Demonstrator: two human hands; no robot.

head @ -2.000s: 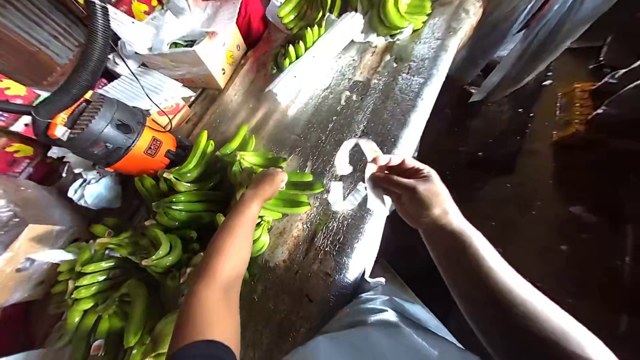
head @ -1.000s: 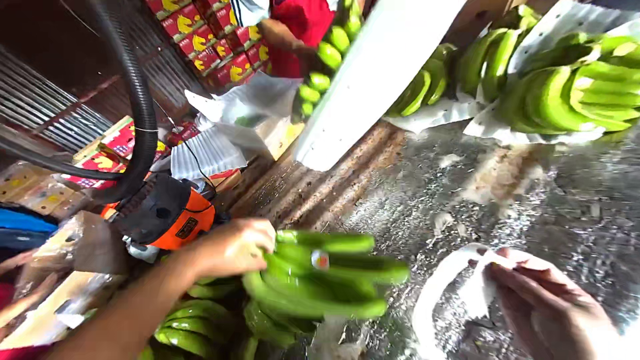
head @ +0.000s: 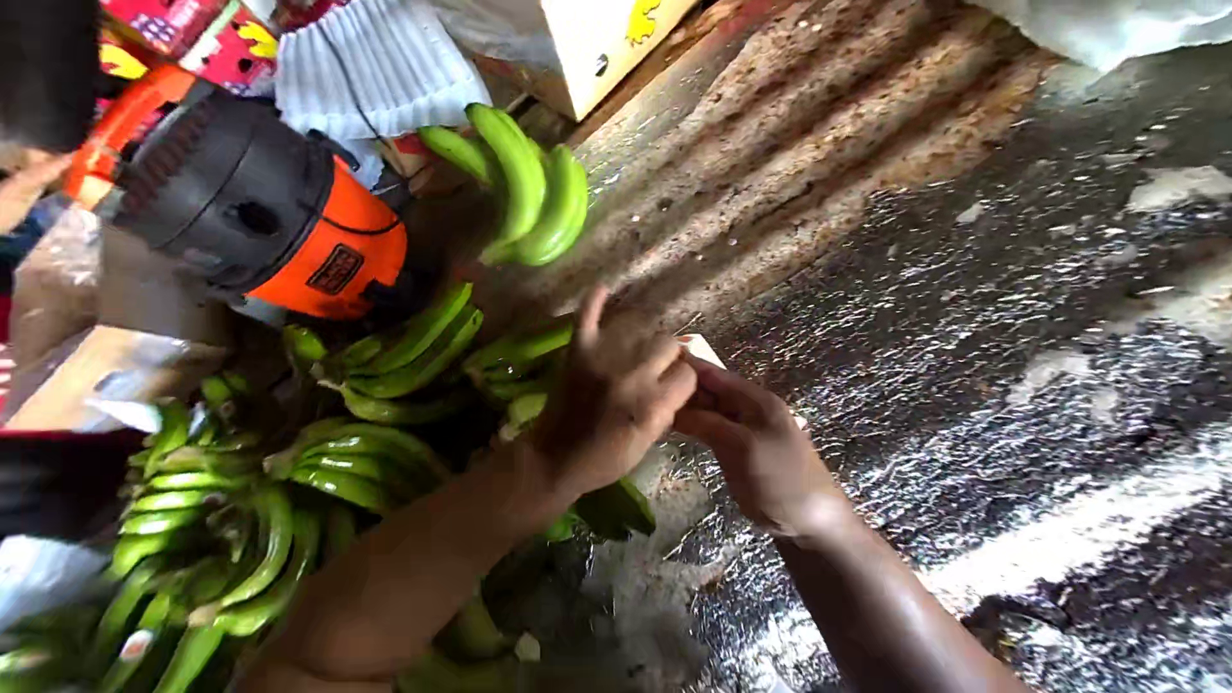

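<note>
My left hand [head: 616, 404] and my right hand [head: 756, 443] meet above the wet surface, fingertips together at a small piece of the white strip [head: 703, 349], most of which is hidden. Which fingers pinch it cannot be made out. Beneath and beside my left hand are green bananas [head: 525, 351]. A small banana cluster [head: 539, 188] stands apart, beyond my hands. More hands of green bananas [head: 356, 462] are heaped to the left, under and beside my left forearm.
An orange and black canister vacuum [head: 279, 212] stands at the upper left. Behind it lies white corrugated padding [head: 375, 72], near a cardboard box [head: 606, 48]. Another open cardboard box [head: 106, 375] is at the left. White plastic [head: 1116, 29] lies at the upper right of the wet tabletop [head: 962, 318].
My left hand has let go of the banana cluster it held one second ago. Both hands have come together at the white strip. The view has swung left and down.
</note>
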